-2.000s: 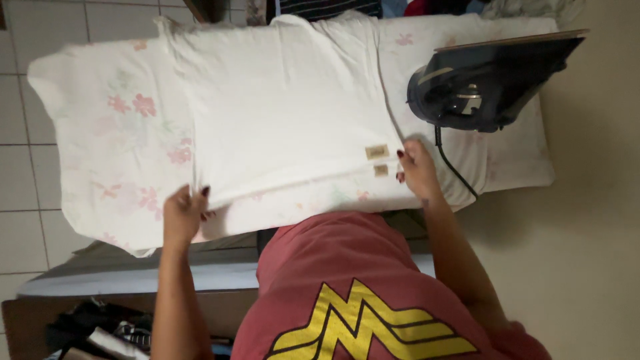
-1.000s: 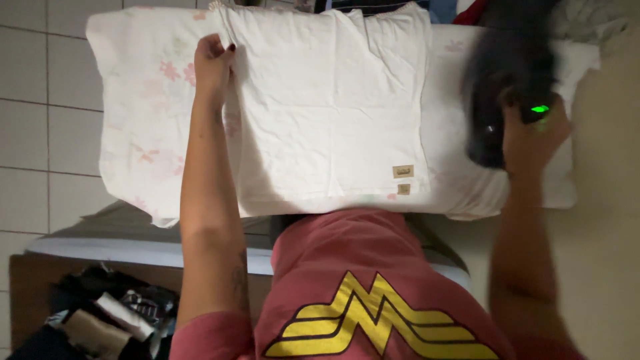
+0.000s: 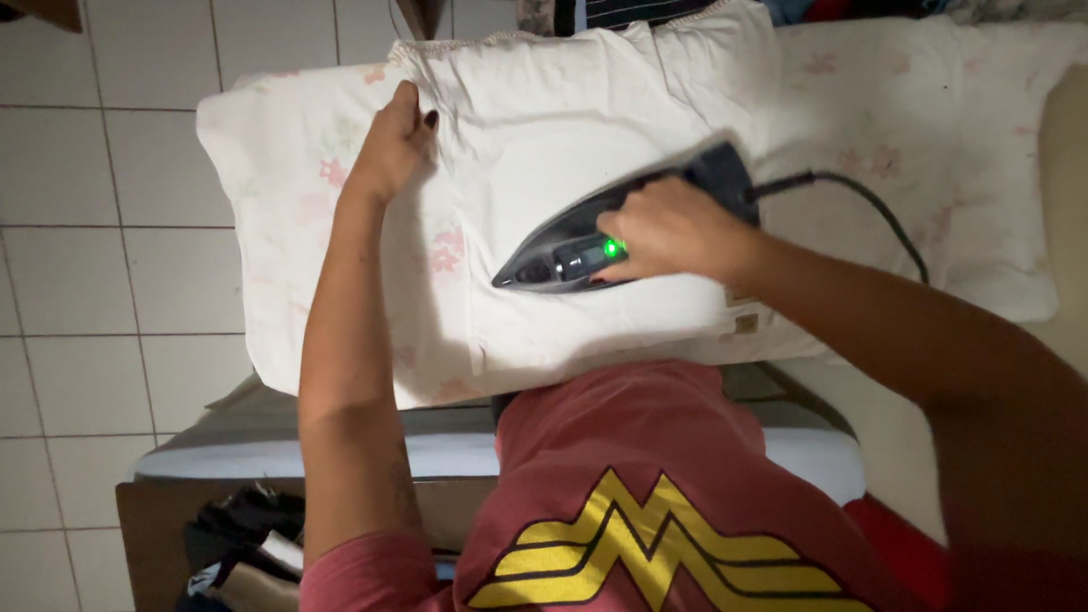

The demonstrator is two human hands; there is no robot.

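A white cloth garment point(image 3: 552, 161) lies spread on an ironing board with a floral cover point(image 3: 297, 212). My right hand point(image 3: 676, 229) is closed around the handle of a dark clothes iron point(image 3: 552, 225), which rests on the garment with its tip pointing left. A small green light glows beside my fingers. The iron's black cord point(image 3: 867, 191) runs off to the right. My left hand point(image 3: 398, 140) is at the garment's upper left edge, fingertips on the cloth; whether they pinch it cannot be told. Two small tan patches point(image 3: 746, 323) sit near the garment's lower right, one partly behind my right forearm.
Below the board is a bed or bench with a pale blue edge point(image 3: 314, 459). Dark and light clothes point(image 3: 246, 544) lie in a brown wooden compartment at the lower left. More folded fabrics point(image 3: 646, 13) are beyond the board's far edge. Tiled floor point(image 3: 59, 280) shows at left.
Two seconds ago both hands were at the garment's sides and the iron stood at the board's right end. My right hand has since taken the iron and brought it left onto the garment.
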